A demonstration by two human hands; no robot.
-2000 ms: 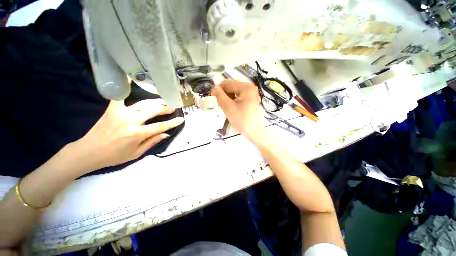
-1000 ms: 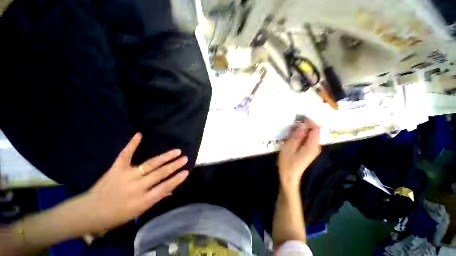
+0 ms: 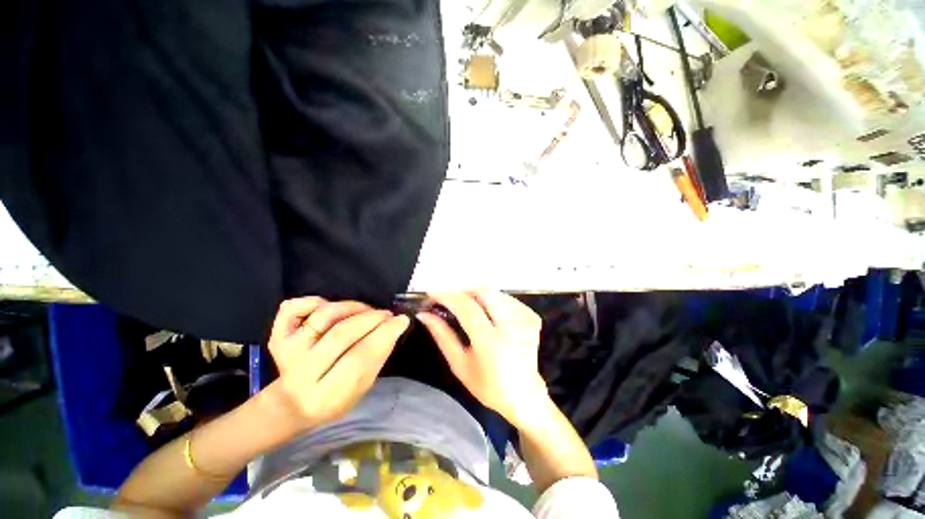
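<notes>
The large black garment piece (image 3: 345,152) lies over the left of the white machine table (image 3: 568,243) and hangs over its front edge. My left hand (image 3: 335,355) pinches the cloth's lower edge at the table edge. My right hand (image 3: 487,350) meets it just to the right, fingertips close to the left ones. A small grey metal tool, likely the thread snips (image 3: 411,302), shows between the right fingertips at the cloth. Most of it is hidden by the fingers.
Black-handled scissors (image 3: 664,132), a dark screwdriver (image 3: 708,162) and an orange-tipped tool (image 3: 692,198) lie at the right. The machine head (image 3: 832,61) is at upper right. A blue bin (image 3: 86,405) stands below left. A black garment heap (image 3: 629,355) lies below right.
Both hands have come together at the table's front edge. The right hand moved left with the small tool. The cloth was pulled from under the needle area toward me, and the view shifted downward.
</notes>
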